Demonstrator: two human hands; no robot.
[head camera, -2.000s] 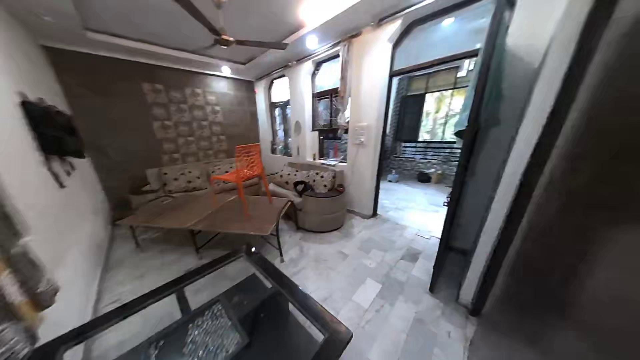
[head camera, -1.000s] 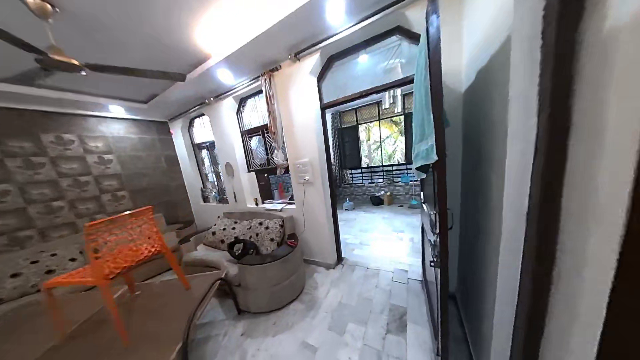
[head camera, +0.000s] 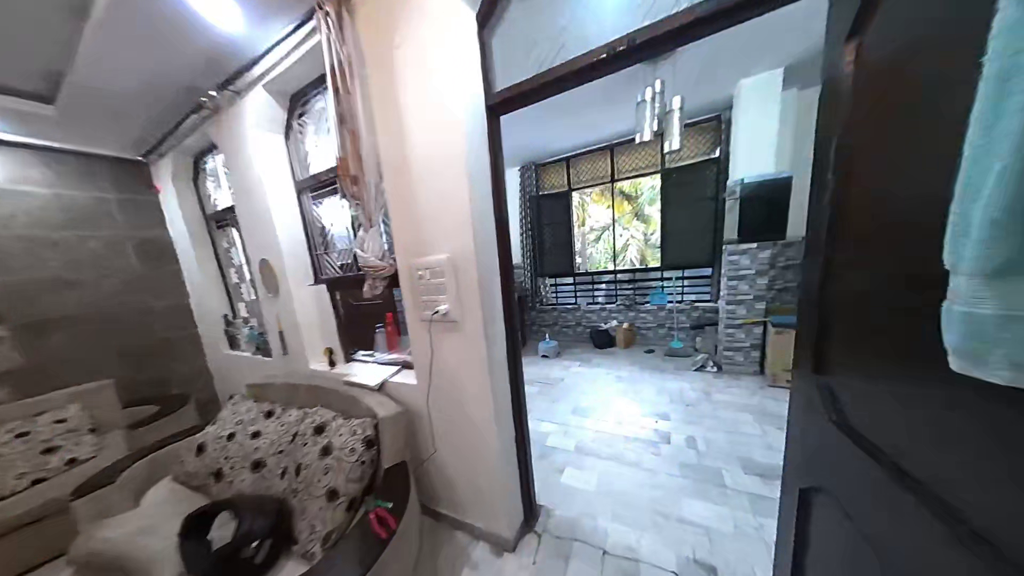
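Neither my left hand nor my right hand shows in the head view. Through the open doorway, a blue-headed mop or broom (head camera: 676, 348) stands by the far brick-patterned wall. Left of it are a cardboard box or bag (head camera: 626, 335), a black bag (head camera: 602, 338) and a small blue and white stool or container (head camera: 548, 346). At the lower left, a black rounded object (head camera: 236, 534) lies on the sofa beside a patterned cushion (head camera: 292, 460). Pink-handled pliers or a similar tool (head camera: 382, 522) rest on the sofa's dark arm.
A dark door (head camera: 896, 320) stands open at the right, with a light blue towel (head camera: 988, 208) hanging on it. The door frame (head camera: 512, 320) rises in the middle. A cable (head camera: 430, 384) hangs from the switchboard (head camera: 434, 284). Tiled floor (head camera: 656, 472) runs through the doorway.
The view has turned right and come closer to the doorway. The orange chair and the low tables of the earlier frames are out of view.
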